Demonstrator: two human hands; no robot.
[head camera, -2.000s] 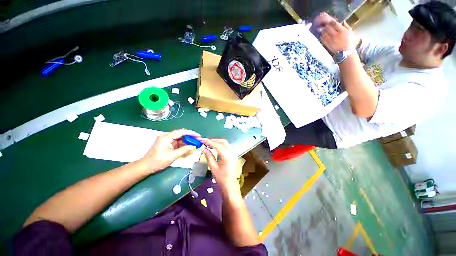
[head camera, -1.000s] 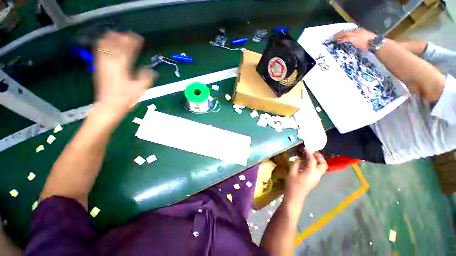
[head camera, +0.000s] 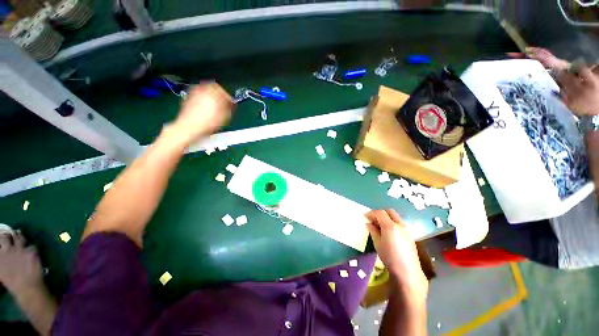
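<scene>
A long white adhesive pad sheet (head camera: 315, 209) lies on the near green bench. The green-flanged solder wire spool (head camera: 270, 189) stands on its left part. My right hand (head camera: 393, 237) is at the sheet's right end, with its fingertips pinching the corner. My left hand (head camera: 207, 113) is blurred over the rail's far side, between blue battery cells; whether it holds anything cannot be told. A blue cell with wires (head camera: 273, 94) lies just right of it. Another wired cell (head camera: 156, 86), blurred, lies to its left.
Another wired blue cell (head camera: 355, 73) lies farther right. A black fan (head camera: 445, 118) leans on a cardboard box (head camera: 374, 141). Small release paper squares (head camera: 417, 195) are scattered around. A coworker's hand (head camera: 581, 88) is at a white parts box (head camera: 509, 164). Another person's hand (head camera: 20, 262) is at the left edge.
The spool has moved from behind the sheet onto it. My right hand has moved from the loose paper by the box to the sheet's end. The view has shifted left.
</scene>
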